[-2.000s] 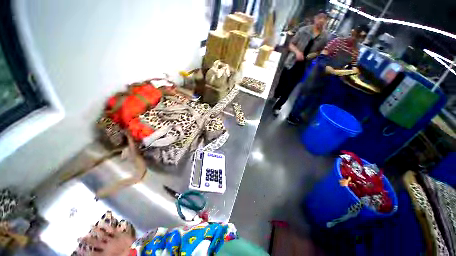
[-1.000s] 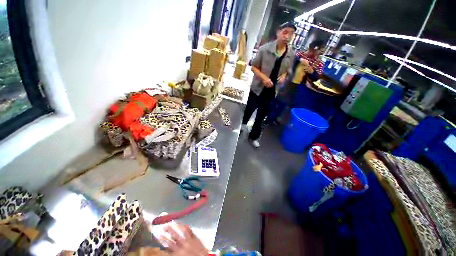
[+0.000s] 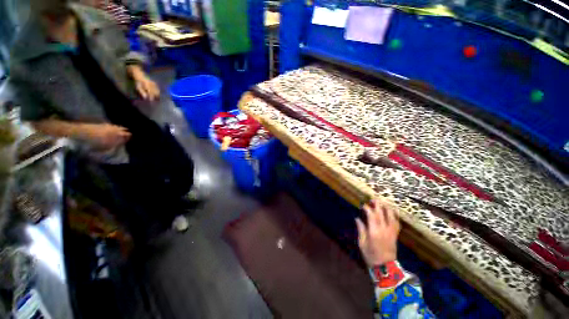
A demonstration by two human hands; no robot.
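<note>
Leopard-print sheet material (image 3: 412, 146) lies on the bed of the blue press, with long dark gaps and red strips showing between its parts. A pale wooden board (image 3: 324, 169) forms the bed's front edge. My right hand (image 3: 379, 233), in a colourful patterned sleeve, is at this front edge, palm down with fingers spread. Its fingertips are at or on the board and the edge of the material; whether they press on it is hard to tell. It holds nothing that I can see. My left hand is out of the picture.
A person (image 3: 93, 106) stands close at the left, blurred. Two blue bins (image 3: 198, 93) stand beyond, the nearer one holding red and leopard scraps (image 3: 237, 129). A dark red mat (image 3: 293, 249) lies on the floor. The metal table's edge (image 3: 47, 249) is at far left.
The view has swung right from the metal table to the press. My right hand has left the table top and is at the press bed's edge. The standing person appears much nearer.
</note>
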